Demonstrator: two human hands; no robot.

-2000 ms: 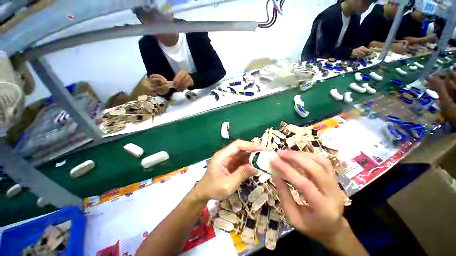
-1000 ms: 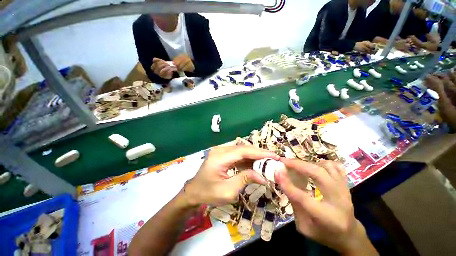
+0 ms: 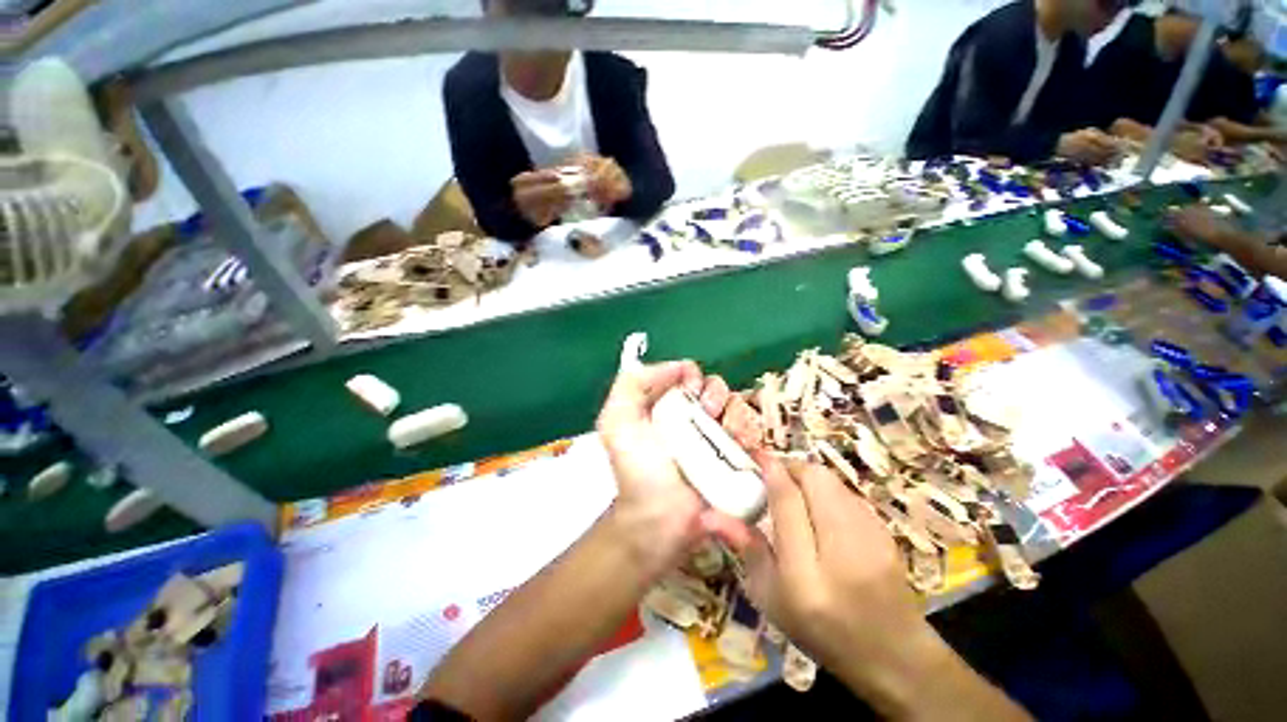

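Note:
A white oblong unit (image 3: 713, 454) lies tilted across my left palm, with a dark slit along its side. My left hand (image 3: 647, 459) holds it from the left and below, fingers curled at its far end. My right hand (image 3: 833, 557) presses at its near end and right side. Its underside is hidden by my hands. A heap of beige covers (image 3: 903, 423), some with dark rectangles, lies behind and around my hands on the bench.
A green conveyor belt (image 3: 536, 353) crosses behind the heap, carrying white units (image 3: 426, 425). A blue tray (image 3: 266, 621) with beige pieces is at lower left. Blue parts (image 3: 1193, 381) lie at right. A person (image 3: 565, 134) works opposite. A grey frame (image 3: 233, 233) stands at left.
The unit in my hands has turned from end-on to lengthwise, showing its long side. My left hand has opened flatter beneath it. The view has shifted, moving the scene slightly right.

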